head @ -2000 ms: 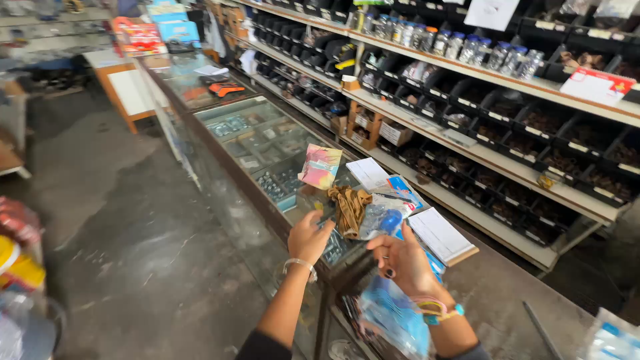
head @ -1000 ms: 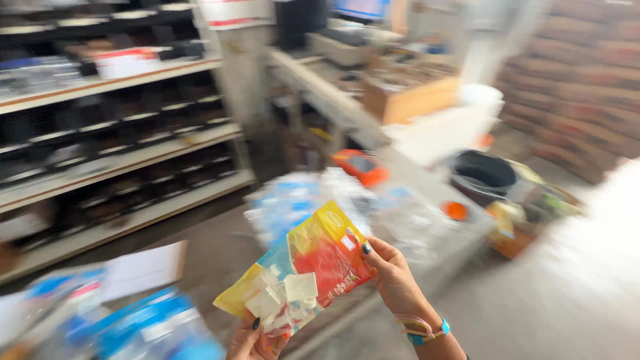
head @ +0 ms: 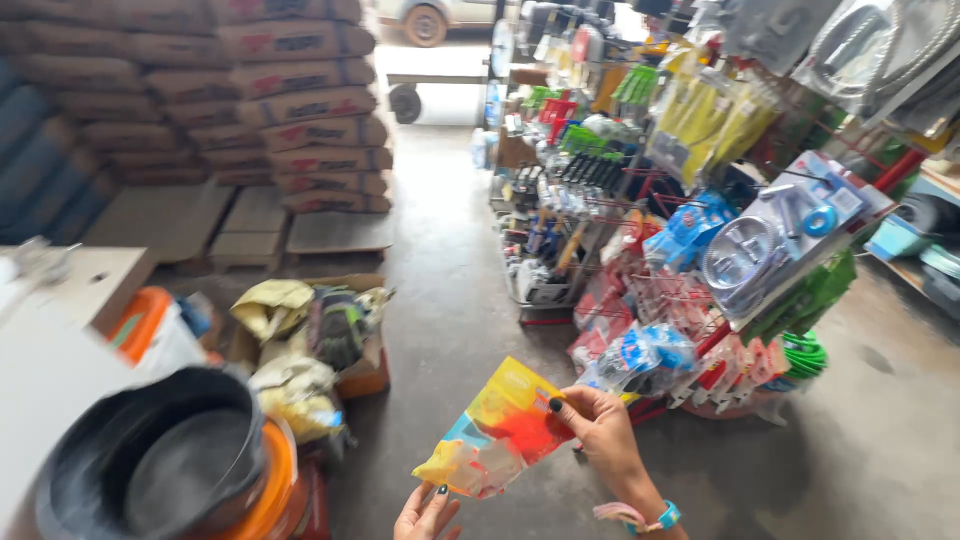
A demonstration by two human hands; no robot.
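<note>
A yellow, red and blue plastic packet [head: 499, 431], partly see-through with pale pieces showing in its lower part, is held out in front of me at the lower middle. My right hand [head: 604, 427] pinches its upper right edge between thumb and fingers; a pink band and a turquoise band circle that wrist. My left hand [head: 429, 516] is at the packet's lower left end, with the thumb and fingertips close beneath it; whether they grip it cannot be made out. The packet is tilted, its yellow corner pointing up.
Black tubs [head: 157, 457] over an orange bucket stand at lower left beside a white counter [head: 45, 375]. A cardboard box [head: 364, 367] holds gloves and cloth. Stacked brown sacks [head: 315, 112] rise behind. Wire display racks [head: 716, 341] hung with packaged goods stand on the right. Concrete floor [head: 442, 262] runs between.
Two seconds ago both hands were over the glass counter; one second ago they held the packet. The view has swung from the shelves to the sacks and racks. The left fingers now look looser on the packet.
</note>
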